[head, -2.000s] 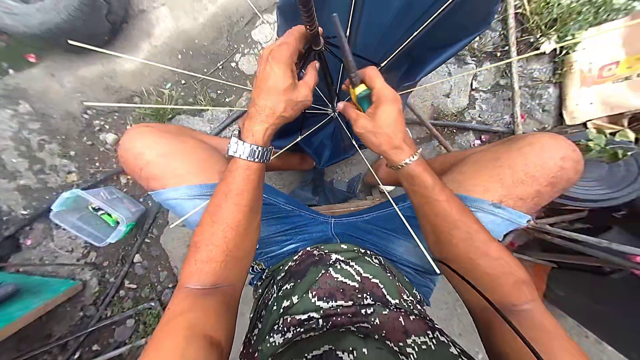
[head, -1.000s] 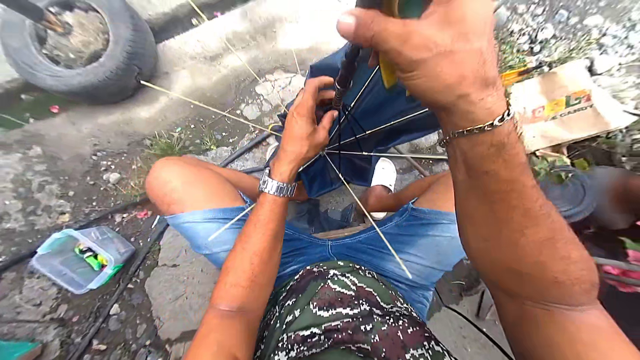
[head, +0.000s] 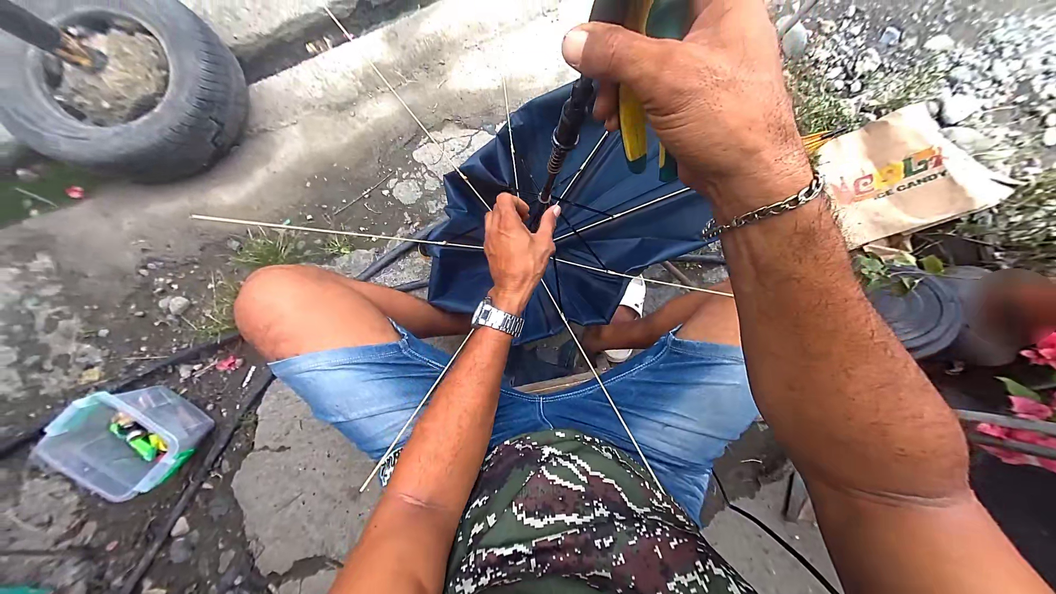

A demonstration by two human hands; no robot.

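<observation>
A dark blue umbrella canopy (head: 487, 285) with thin pale ribs lies between my legs, its dark shaft (head: 569, 124) rising from the middle. My left hand (head: 520, 243), a metal watch on its wrist, is at the base of the shaft, thumb and fingers around the hub area; its exact hold on the shaft is partly hidden. My right hand (head: 701, 91), with a chain bracelet, is raised close to the camera near the shaft's upper end. It grips a tool with yellow and green handles (head: 634, 124), seemingly pliers; the tool's head is out of view.
At the lower left a clear plastic container (head: 99, 462) holds small green and yellow items. An old tire (head: 198, 107) lies at the upper left. A printed paper bag (head: 907, 181) is at the right, above a round dark lid (head: 916, 318). Black hoses run over the ground.
My right hand has risen from beside the hub, with the tool, towards the shaft's upper end. My left hand has moved down the shaft to the hub. The view has shifted.
</observation>
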